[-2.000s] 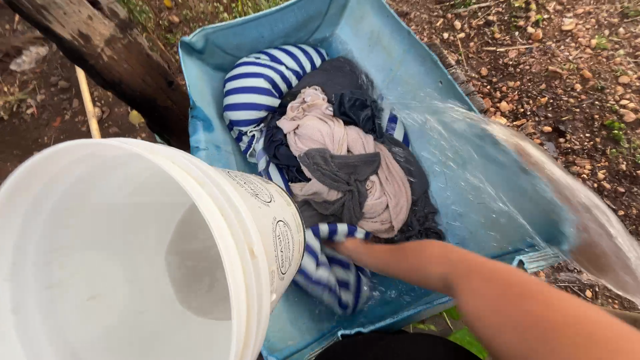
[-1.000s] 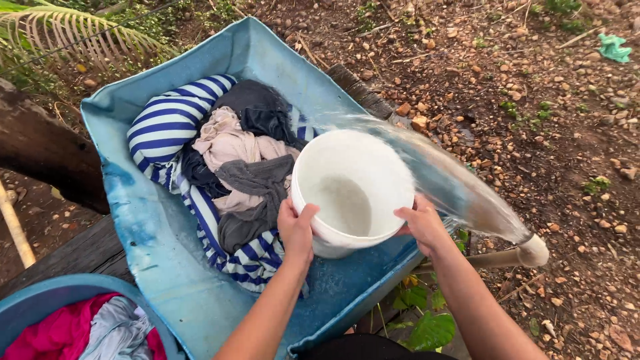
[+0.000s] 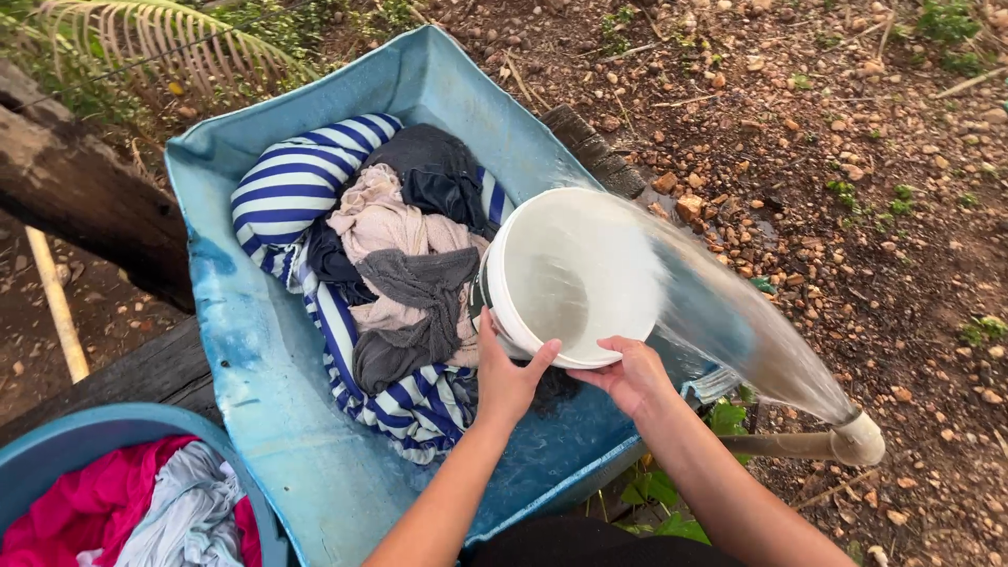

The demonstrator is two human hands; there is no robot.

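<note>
A white plastic bucket (image 3: 583, 276) is tilted over the right part of a blue trough (image 3: 260, 409), its mouth in a stream of water (image 3: 756, 339) from a pipe elbow (image 3: 858, 439). My left hand (image 3: 508, 374) grips its lower left side, thumb at the rim. My right hand (image 3: 630, 374) holds the rim at the lower right. In the trough, left of the bucket, lie a blue-and-white striped cloth (image 3: 295, 185), a pinkish cloth (image 3: 394, 220), a dark grey cloth (image 3: 417, 291) and dark navy clothing (image 3: 441, 189). Shallow water shows near the trough's front edge.
At the lower left stands a round blue tub (image 3: 150, 413) with pink and pale blue clothes (image 3: 189, 504). A wooden post (image 3: 87, 181) leans at the left, near a dark wooden beam (image 3: 157, 374). Stony ground (image 3: 929, 260) lies to the right, with green leaves below the pipe.
Two seconds ago the bucket was at the lower left and one hand was on the striped cloth. Both hands now hold the bucket, its mouth under the stream. The view has shifted.
</note>
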